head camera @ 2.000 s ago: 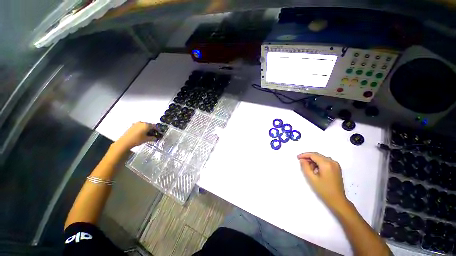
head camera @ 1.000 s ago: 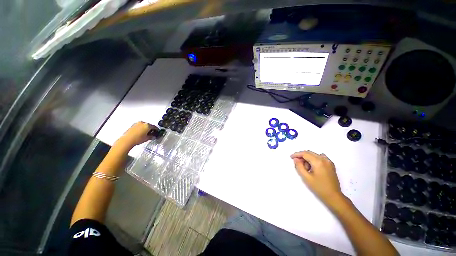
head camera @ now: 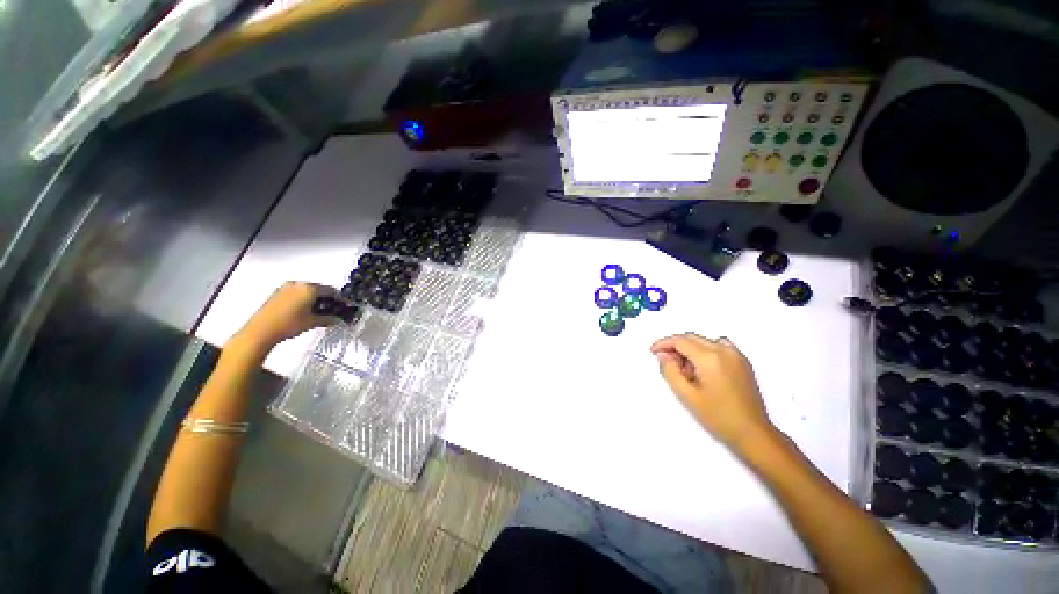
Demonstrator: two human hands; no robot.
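My left hand [head camera: 288, 316] is at the outer left edge of the left blister tray [head camera: 383, 400], its fingertips closed on black discs at a pocket there. The tray's far pockets hold black discs [head camera: 424, 226]; its near pockets look empty. A group of several speaker drivers [head camera: 631, 304] lies on the white bench top, shining blue and green. My right hand [head camera: 711, 377] rests just below and right of them, fingers curled with the thumb near the index finger; whether it holds anything small cannot be seen.
A tester [head camera: 645, 145] with a lit screen stands behind, a fixture and black cable below it. A few black discs [head camera: 794, 291] lie at its right. A round-grilled box [head camera: 944, 149] is back right; a filled tray [head camera: 862, 406] is at right. A red-black box [head camera: 465, 125] is back left.
The whole view has shifted, so the bench things sit further left and the instruments higher. Some drivers now shine green instead of blue. Both hands stay at about the same places on the bench.
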